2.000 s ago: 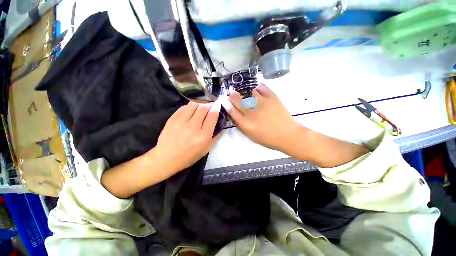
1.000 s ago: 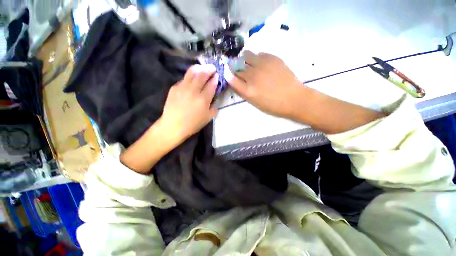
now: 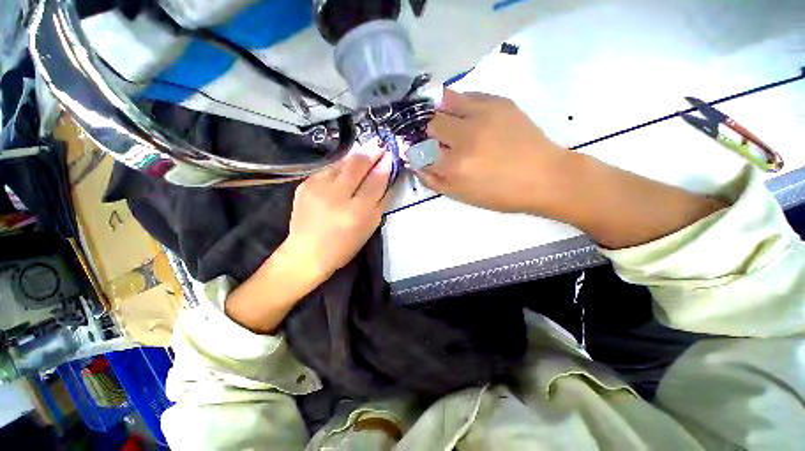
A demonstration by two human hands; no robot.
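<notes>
The black-brown garment cloth (image 3: 344, 299) lies left of the needle and runs down over the table edge onto the lap. My left hand (image 3: 340, 207) presses on the cloth edge just left of the lit needle area. My right hand (image 3: 494, 154) is right of it, thumb and fingertips at the presser foot and needle (image 3: 390, 141); a grey block shows by its fingers. Whether the right fingers grip anything is hidden by glare. The shiny metal face plate (image 3: 106, 123) and a grey knob (image 3: 375, 66) of the sewing machine are overhead.
Thread snips (image 3: 737, 136) lie open-bladed at the right of the white table (image 3: 494, 238). A ruler band (image 3: 512, 273) runs along the front edge. Taped cardboard (image 3: 110, 238) is at the left, with a blue crate (image 3: 132, 388) below it.
The view has shifted, and the face plate and knob now loom larger overhead. Both hands remain close together at the needle. The right fingers are more curled than one second ago.
</notes>
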